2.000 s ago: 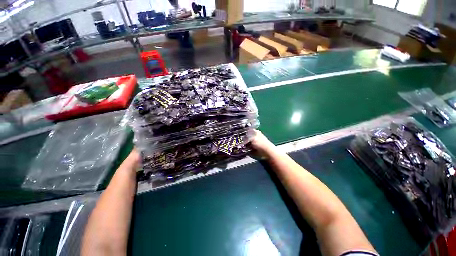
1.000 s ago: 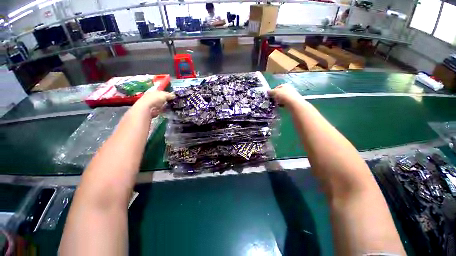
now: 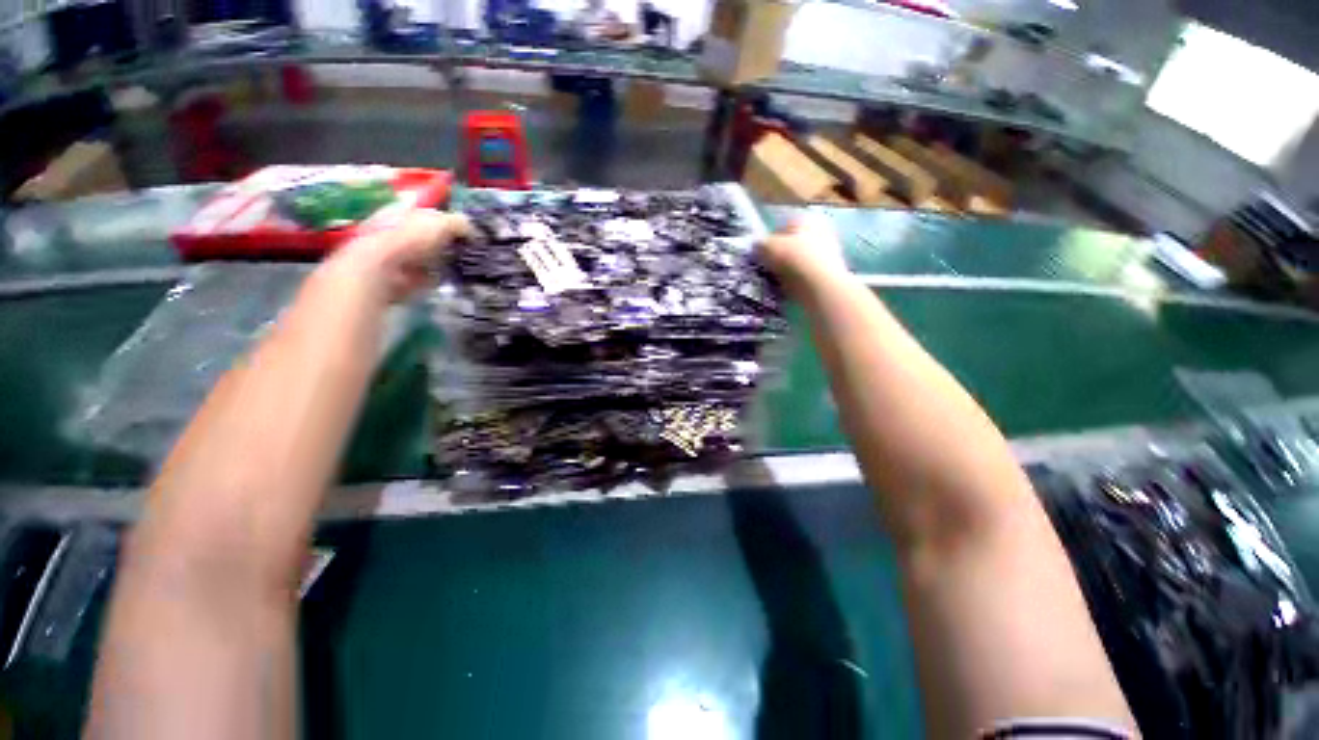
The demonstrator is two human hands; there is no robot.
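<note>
A tall stack of clear trays full of dark circuit boards point(image 3: 608, 340) stands on the green bench in front of me, across the pale strip. My left hand point(image 3: 412, 249) is at its upper left edge and my right hand point(image 3: 796, 249) at its upper right edge, both seeming to grip the top tray's rim. The fingertips are blurred and partly hidden by the tray edges. A few boards with pale or gold dots show on top and in the lower layers.
A red tray point(image 3: 321, 203) with a green item lies at back left. Cloudy clear sheets point(image 3: 195, 347) lie left of the stack. Another heap of dark boards point(image 3: 1193, 557) is at the right. Beyond the bench are a red stool point(image 3: 496, 151) and open cardboard boxes point(image 3: 793, 169).
My hands moved from the stack's lower sides up to its upper edges. The stack sits slightly left in view compared with a second ago as the camera turned.
</note>
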